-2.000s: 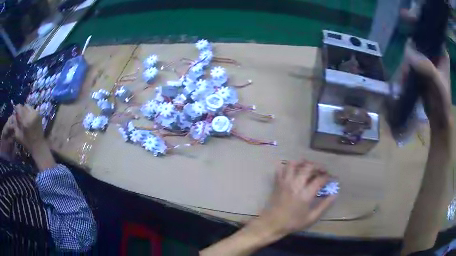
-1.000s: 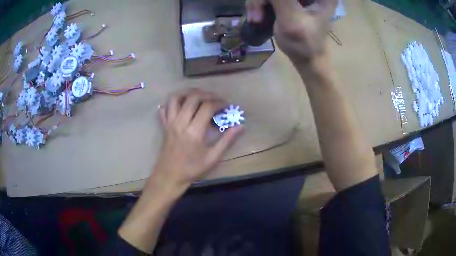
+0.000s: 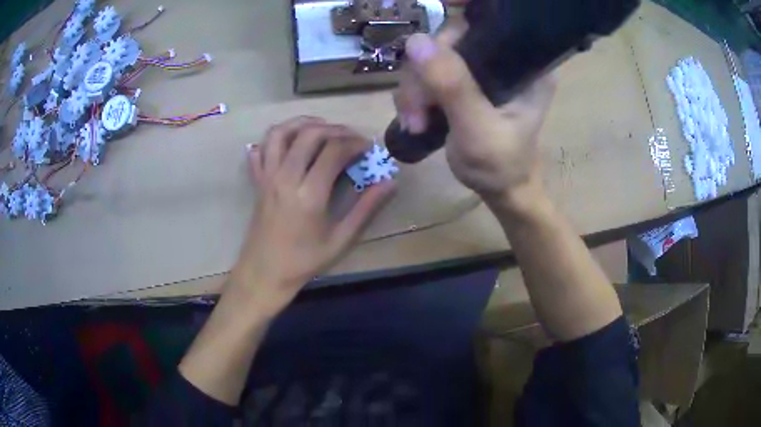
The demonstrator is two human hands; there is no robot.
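My left hand [image 3: 304, 196] rests on the bench and holds a motor with a white gear [image 3: 373, 167] on top between thumb and fingers. Most of the motor is hidden by the fingers. A small white plug [image 3: 251, 148] shows beside the fingertips. My right hand [image 3: 484, 125] grips a black electric screwdriver [image 3: 521, 46], tilted, its nose down at the gear. The thin bit reaches the gear's right side. Whether a screw sits there is too small to tell.
The screw feeder [image 3: 359, 77] stands behind my hands. A heap of motor-and-gear assemblies [image 3: 79, 96] with wires lies at the left. A loose gear pile [image 3: 703, 129] lies at the right. Below the bench edge at right are a brown carton [image 3: 667, 308] and a plastic bag [image 3: 665, 242].
My right hand has brought the screwdriver from the feeder towards me and down to the gear. My left hand still holds the motor. The view has shifted slightly.
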